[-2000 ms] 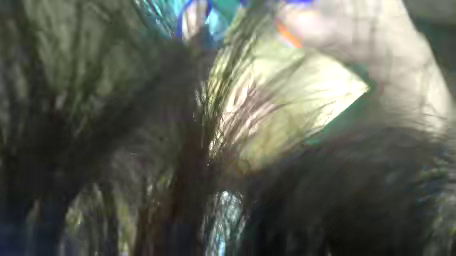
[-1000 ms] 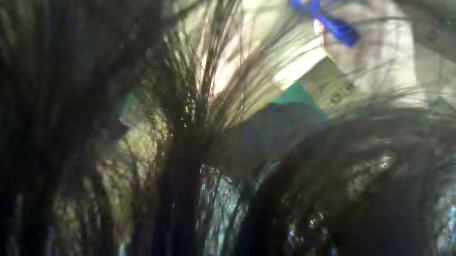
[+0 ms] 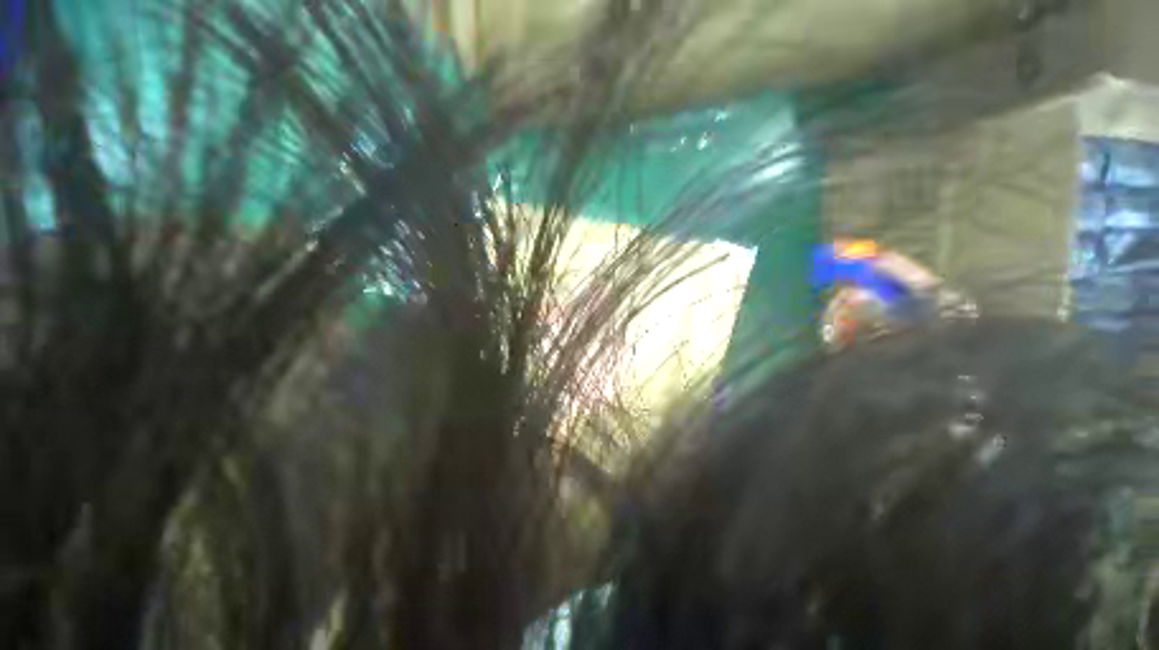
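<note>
Dark hair hides most of the view. A glaring cream carton panel lies in the middle, its lower part behind the hair. A blue and orange tool, which looks like a tape dispenser, is right of it, with a pale ring at its lower left. A pinkish patch touches the tool; it may be part of my right hand, but I cannot tell whether it grips. My left hand cannot be seen.
The green bench surface shows around the panel. A tan carton runs along the top, with dark marks at its upper right. At the right edge, shiny grey-blue goods sit in rows beside tan cardboard.
The blue and orange tool now shows lower at the right. The cream panel appears smaller and lower, and more green surface shows. The large pale arm-like shape at the upper right is gone.
</note>
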